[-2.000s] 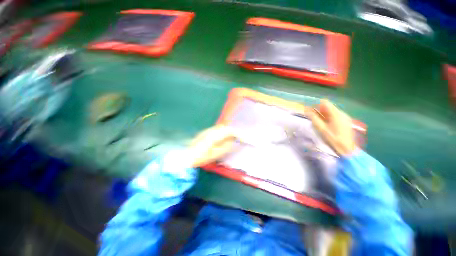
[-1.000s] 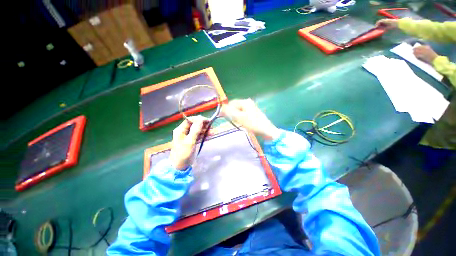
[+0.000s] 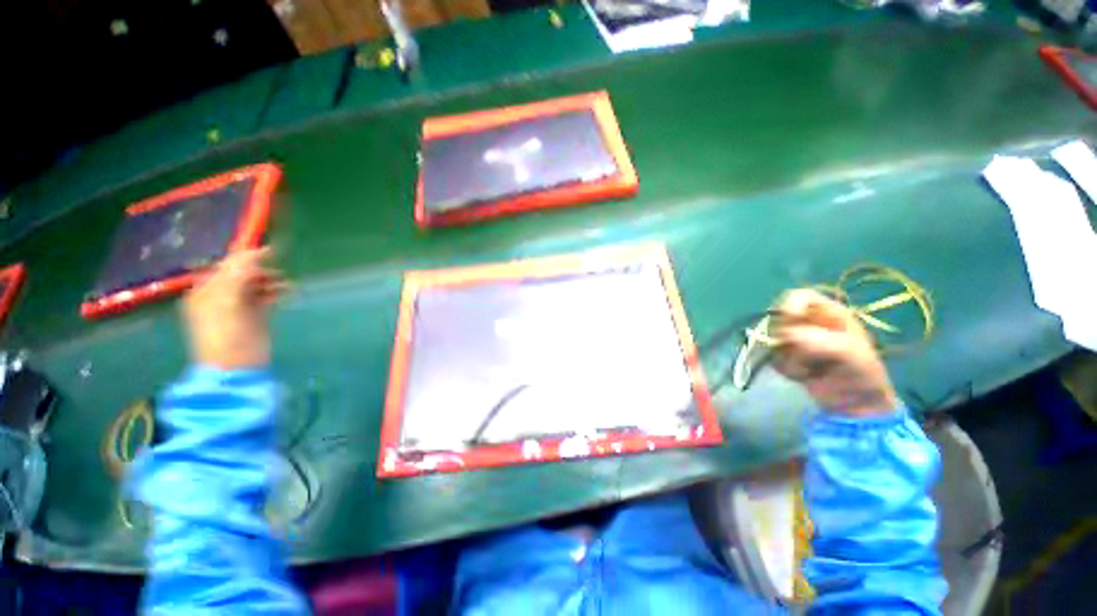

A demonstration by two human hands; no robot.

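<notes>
A flat dark grey panel (image 3: 541, 349), bright with glare, lies in a red-orange tray (image 3: 391, 415) on the green bench in front of me. A short black strip (image 3: 500, 412) lies on its lower part. My right hand (image 3: 828, 349) is right of the tray with its fingers closed on dark and pale strips (image 3: 752, 351). A loose yellow strip bundle (image 3: 890, 301) lies just beyond that hand. My left hand (image 3: 231, 307) is left of the tray, blurred, near the front edge of another tray; I cannot tell whether it holds anything.
Trays with dark panels lie on the conveyor at the back centre (image 3: 523, 163) and left (image 3: 181, 241). A tan-yellow ring (image 3: 130, 439) and black strips are on the left bench. White sheets (image 3: 1044, 247) lie at the right. A whitish bin (image 3: 962, 505) stands by my legs.
My hands have moved apart from over the panel, the left to the left and the right to the right. The strip loop is no longer held up between them. The view has shifted.
</notes>
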